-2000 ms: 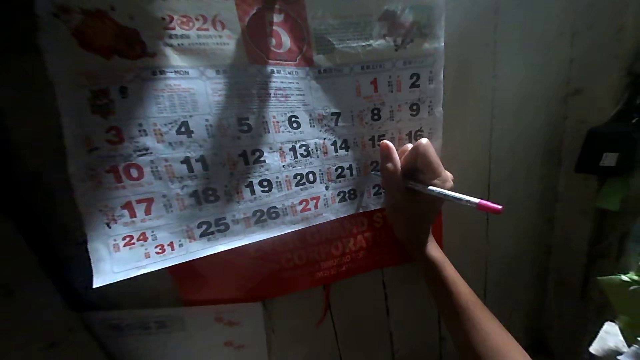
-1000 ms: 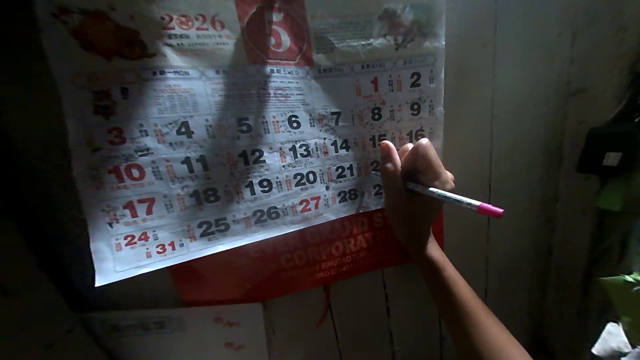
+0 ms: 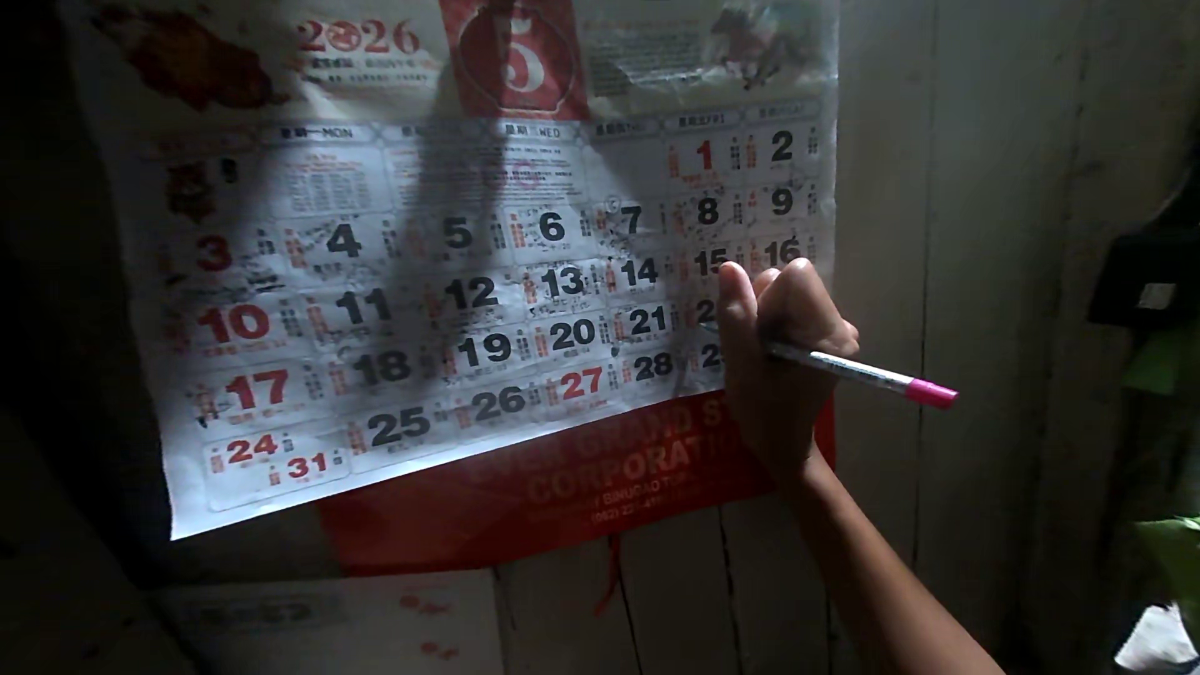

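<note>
A paper wall calendar page (image 3: 412, 375) with black and red date numbers hangs in the head view, its lower edge slanting. Behind its bottom shows a red backing sheet (image 3: 422, 525) that bears writing. My right hand (image 3: 783, 366) lies against the calendar's lower right part, over some dates in the twenties. Its fingers are closed on a slim white pen (image 3: 862, 370) with a pink end, which points out to the right. The pen's tip seems to reach the page just left of the thumb. My left hand is not in view.
A plank wall (image 3: 975, 375) stands behind the calendar. Below hangs another pale paper sheet (image 3: 450, 619) with red marks. At the right edge are a dark object (image 3: 1139, 281) with a small light patch, and a white crumpled thing (image 3: 1158, 642) near something green. A dark shadow covers the far left.
</note>
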